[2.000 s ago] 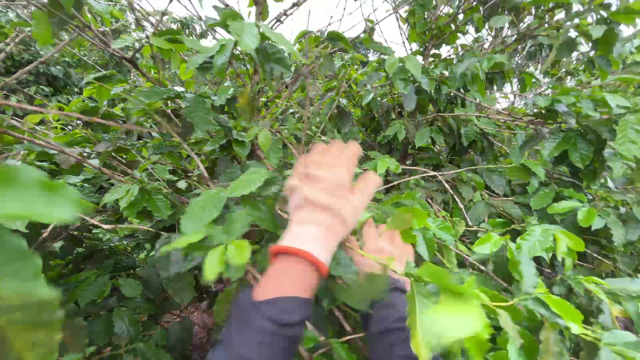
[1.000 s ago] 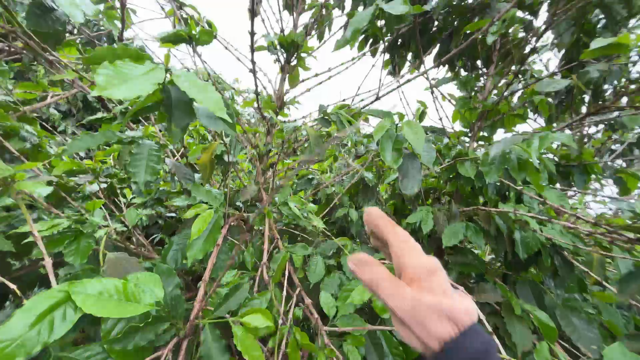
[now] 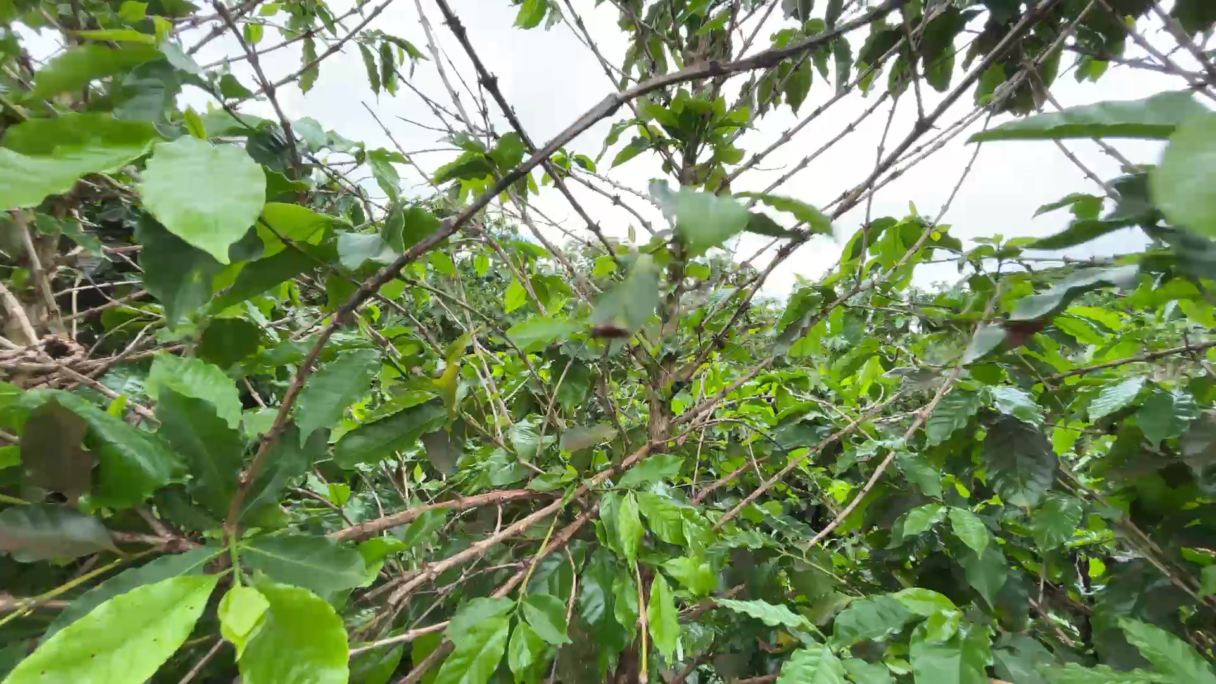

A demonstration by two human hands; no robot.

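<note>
Neither my left hand nor my right hand shows in the head view now. Leafy shrubs fill the picture. A thin brown branch [image 3: 608, 106] arches from the lower left up to the top right, close to the camera. Behind it stands an upright stem [image 3: 659, 404] with many thin side branches. Broad green leaves [image 3: 204, 195] hang near at the upper left, and bright green leaves [image 3: 294, 636] are at the bottom left.
Several woody branches [image 3: 513, 532] spread low across the middle. Dense foliage [image 3: 1026, 456] stands at the right. A bundle of dry twigs [image 3: 57, 366] lies at the left edge. Pale sky shows between the upper branches.
Two seconds ago both hands reached into the foliage, one with an orange-red wristband; one second ago one hand showed at the lower right. Both are now out of view. The view has shifted strongly.
</note>
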